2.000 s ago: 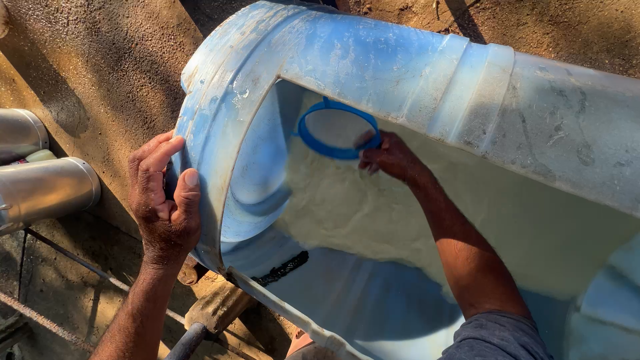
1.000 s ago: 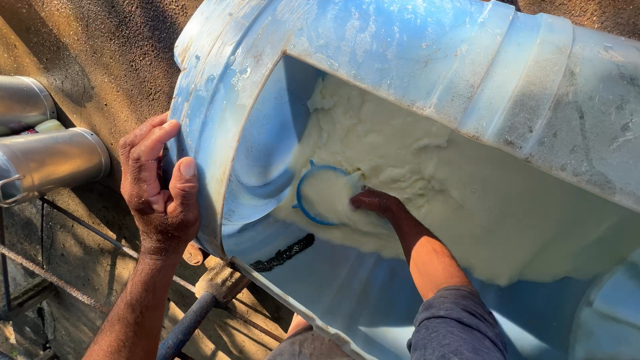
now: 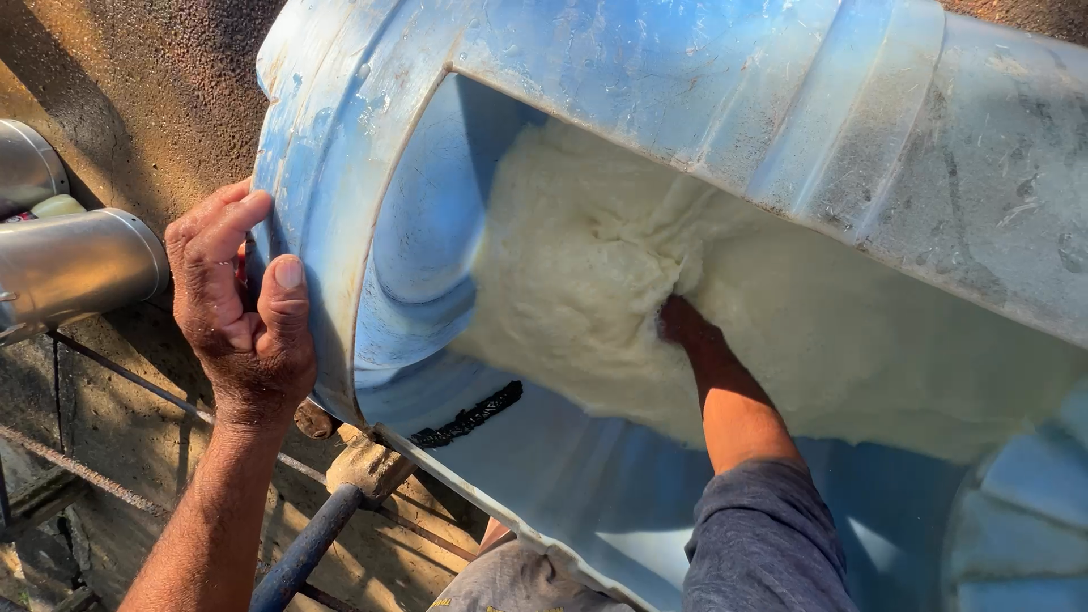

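A large blue plastic barrel (image 3: 680, 76) lies on its side with an opening cut along it. Cloudy, cream-coloured liquid (image 3: 578, 280) fills its lower part. On the barrel's left end rests my left hand (image 3: 246, 297), fingers against the outside and thumb toward the rim. My right hand (image 3: 676, 319) is sunk in the liquid past the wrist, so its fingers are hidden. The blue ring-shaped tool is not visible now. The liquid swirls and ripples around my right wrist. A black patch (image 3: 467, 415) marks the inner wall below the liquid's left edge.
Two metal cans (image 3: 81, 268) lie at the left on rough ground. Thin metal rods (image 3: 85, 472) cross the lower left. A dark metal pipe (image 3: 310, 544) with a wooden block (image 3: 365, 467) at its end stands by the barrel's lower rim. The cut edge of the barrel surrounds my right arm.
My right hand has gone from holding the blue ring-shaped tool above the liquid to being submerged, and the tool has gone out of sight. My left hand stays at the barrel's end.
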